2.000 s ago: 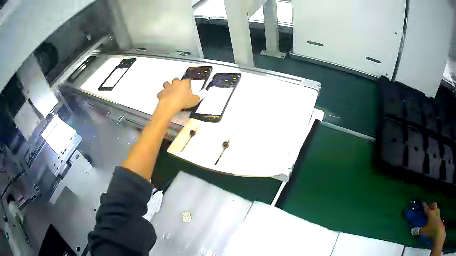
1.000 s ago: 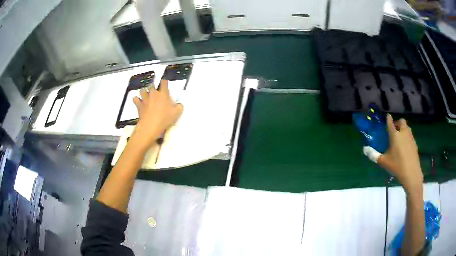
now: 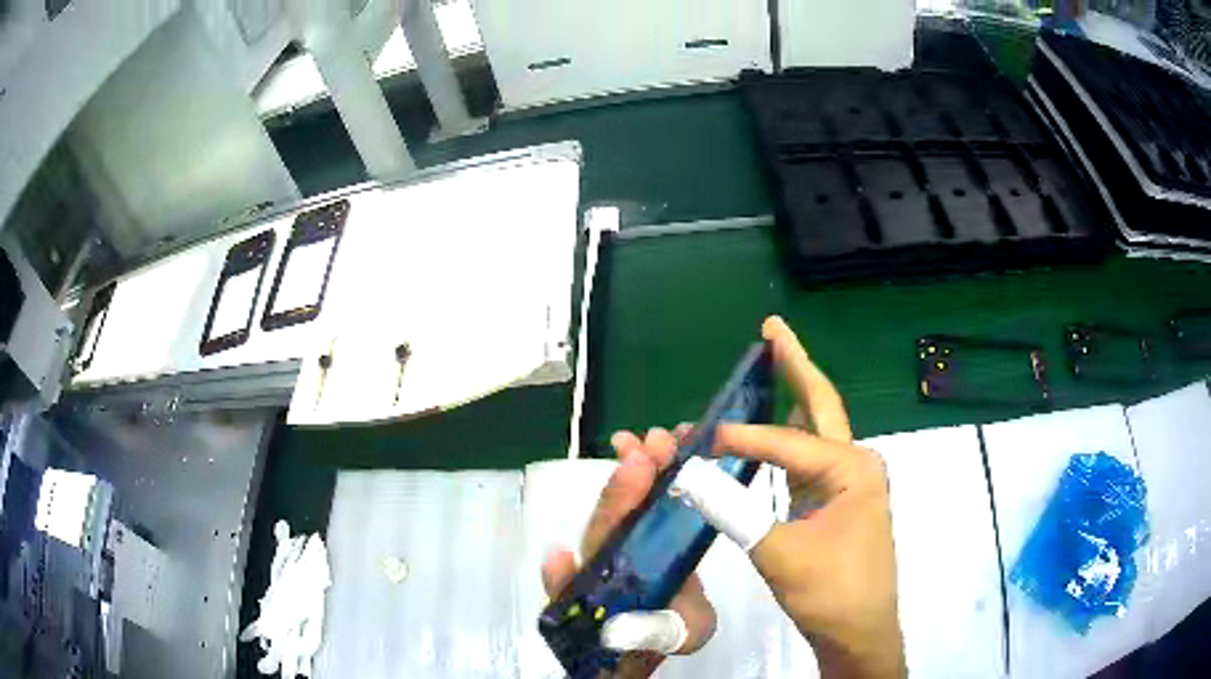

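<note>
A phone middle frame with blue protective film (image 3: pixel 671 524) is held tilted in both hands above the white sheeting at the near edge. My left hand (image 3: pixel 638 531) grips its camera end from below and behind, partly hidden by the frame. My right hand (image 3: pixel 823 531), with a white finger cot on the thumb, holds the upper end. Bare frames (image 3: pixel 308 265) lie on the white feed table (image 3: pixel 452 265) at left, two side by side and one at its far left end.
Black blister tray (image 3: pixel 930 173) lies on the green conveyor (image 3: pixel 691 305), stacked trays (image 3: pixel 1129 146) behind right. More frames (image 3: pixel 938 369) lie on the belt at right. Blue peeled film (image 3: pixel 1089 537) is on white foam sheets (image 3: pixel 930 491). A white glove heap (image 3: pixel 290 604) lies at left.
My left hand has left the feed table and now holds the filmed frame with my right hand, which moved left and nearer. The view has shifted right. Two table frames sit further left along the table.
</note>
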